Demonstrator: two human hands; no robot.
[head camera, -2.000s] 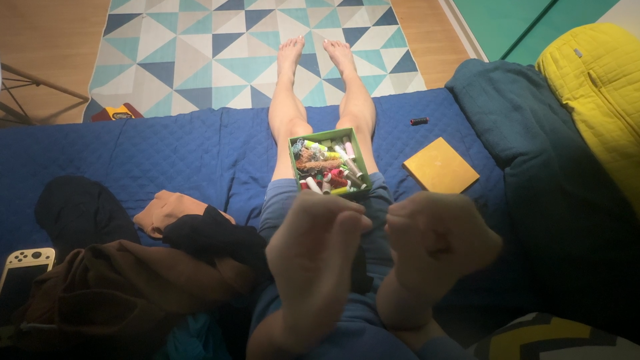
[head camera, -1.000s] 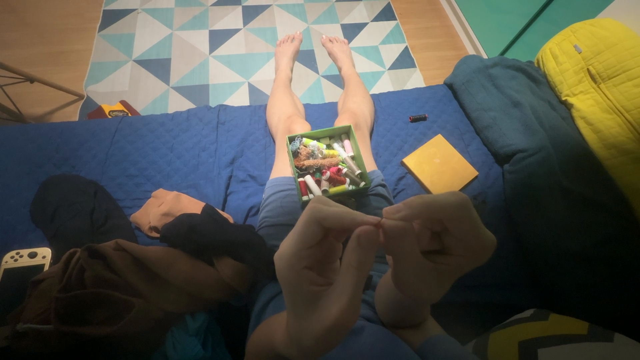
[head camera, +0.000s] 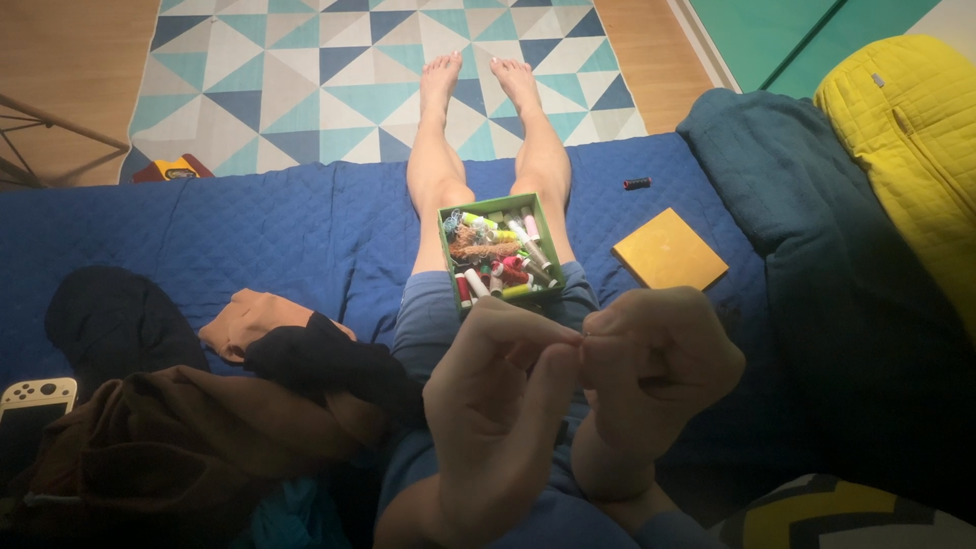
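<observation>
My left hand (head camera: 499, 412) and my right hand (head camera: 656, 366) are raised above my lap, their pinched fingertips meeting. Something tiny seems to show between the fingertips, too small and dim to name. Just beyond the hands, a green box (head camera: 499, 204) rests on my thighs near the knees. It holds several thread spools (head camera: 512, 271) in red, white, pink, yellow and grey, along with a tangled tan yarn or thread bundle (head camera: 482, 250).
On the blue quilted cover lie a yellow square box (head camera: 671, 250), a dark thread spool (head camera: 637, 183), dark and brown clothing (head camera: 183, 435), a peach cloth (head camera: 255, 320) and a handheld game console (head camera: 38, 396). A teal blanket (head camera: 770, 168) and yellow quilted cover (head camera: 907, 107) are at right.
Two seconds ago my hands were slightly apart; the fingertips have since come together and remain touching. The box of spools stays on my legs.
</observation>
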